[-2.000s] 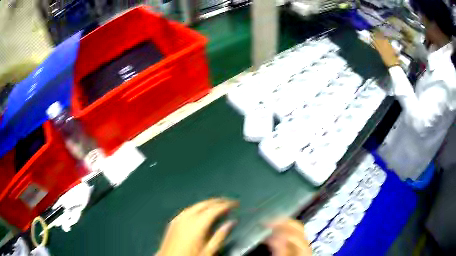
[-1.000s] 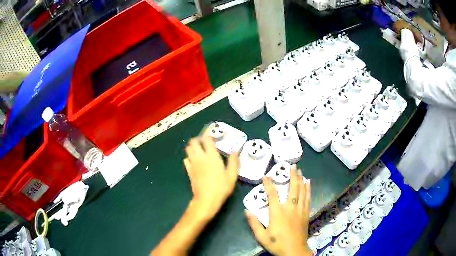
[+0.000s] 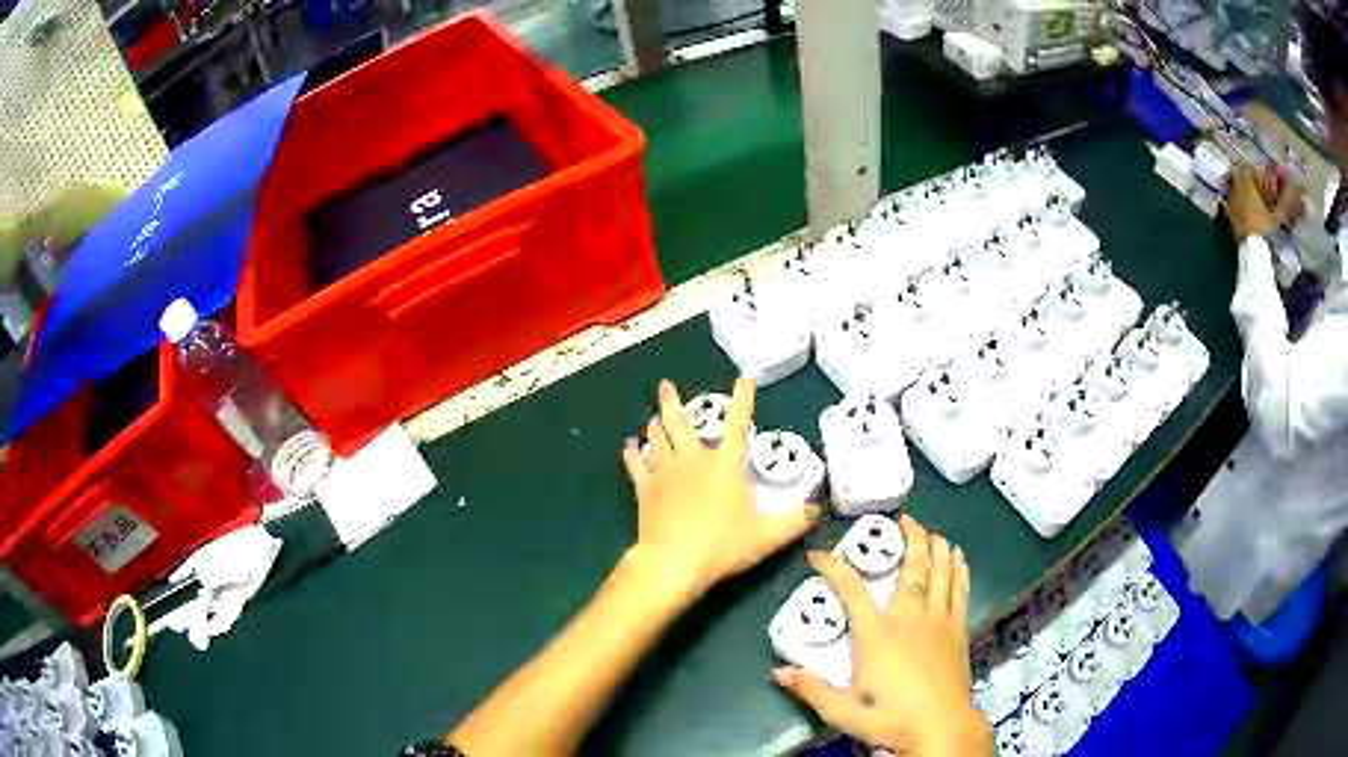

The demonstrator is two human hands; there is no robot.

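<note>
Several white outlet adapters lie pins-up on the green mat. My left hand (image 3: 695,496) is spread over two adapters side by side, fingers over the far one's edge and thumb at the near side of the other (image 3: 784,462). My right hand (image 3: 905,643) spans two more adapters nearer me, thumb at the near end of one (image 3: 812,624) and fingers over the other's right side. The hands partly hide these adapters. A single adapter (image 3: 866,456) stands between the pairs and the rows. Rows of adapters (image 3: 961,303) lie beyond.
A red crate (image 3: 444,303) is at upper left, a reject bin (image 3: 185,496) left. Between them are a clear bottle (image 3: 252,407) and a white pad (image 3: 373,485). A tape roll (image 3: 124,636) is lower left. More adapters lie on blue (image 3: 1168,688) lower right. A person in white is at right.
Two seconds ago the mat before the rows held no loose adapters; now several are there. Since one second ago, my left hand has moved right over its pair. My right hand stays on its pair.
</note>
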